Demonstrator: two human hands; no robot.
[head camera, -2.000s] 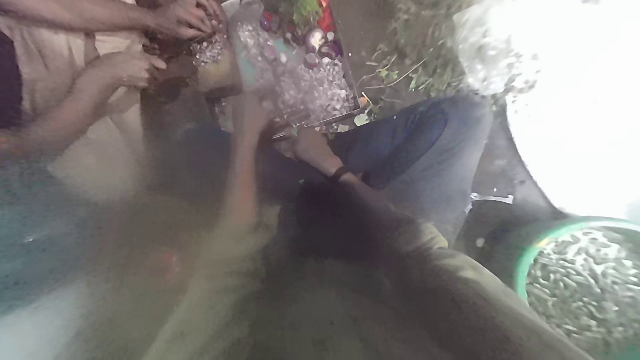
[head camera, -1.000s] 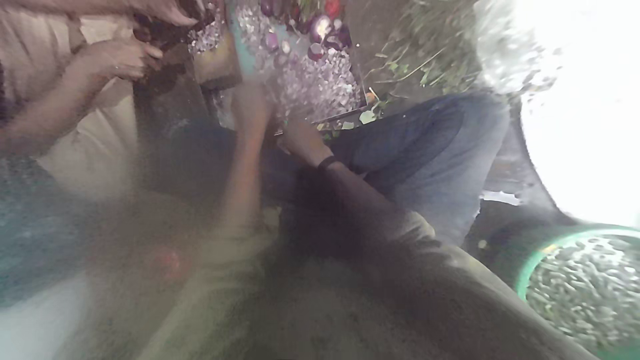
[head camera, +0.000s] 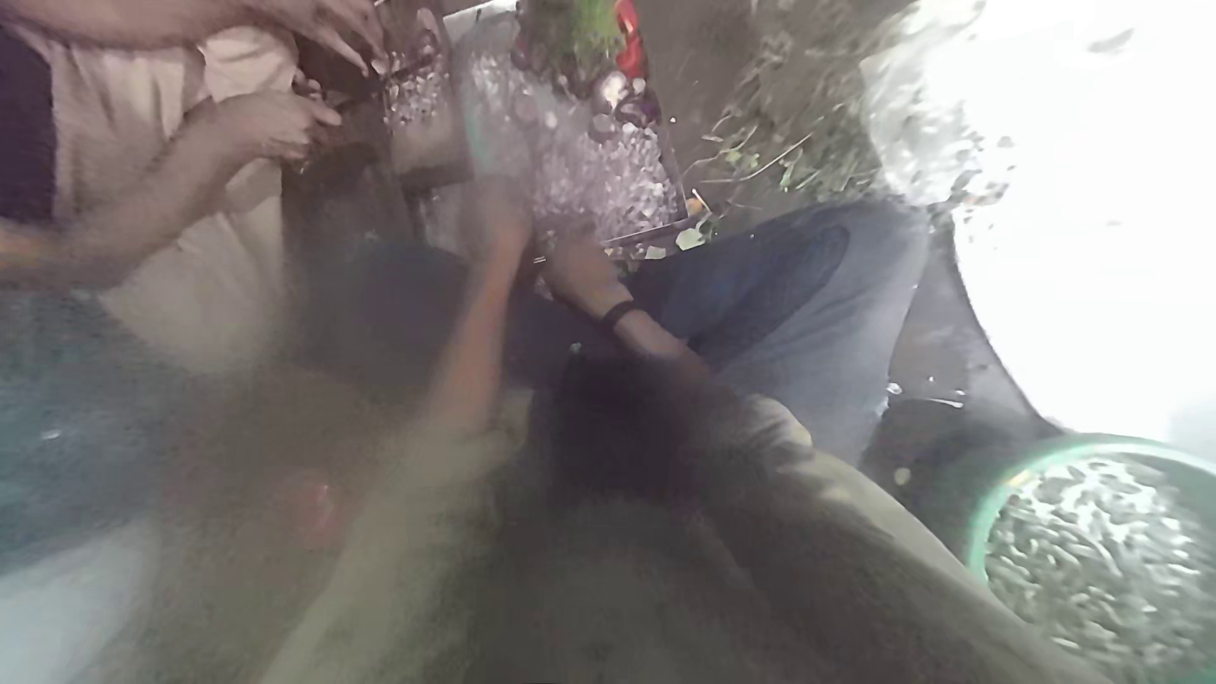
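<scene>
My left hand (head camera: 499, 218) is blurred over the near left part of a tray (head camera: 679, 180) of chopped pale purple pieces, probably onion. Close beside it on the right is my right hand (head camera: 578, 266), with a dark band on the wrist, at the tray's near edge. A small thin glint shows between the two hands, but what they hold cannot be made out. Whole or halved purple onions (head camera: 613, 109), green leaves (head camera: 594, 28) and a red item (head camera: 629, 38) lie toward the far side of the tray.
On the left, a co-worker's hands (head camera: 275, 123) are near another container of chopped pieces (head camera: 418, 95). Leafy stems (head camera: 798, 152) lie on the ground beyond my jeans-clad knee. A green-rimmed tub (head camera: 983, 513) of small pale pieces stands at lower right, below a large bright white surface (head camera: 1092, 218).
The co-worker's upper hand, over the far container, has shifted and its fingers now extend. My two hands remain close together at the tray's near edge.
</scene>
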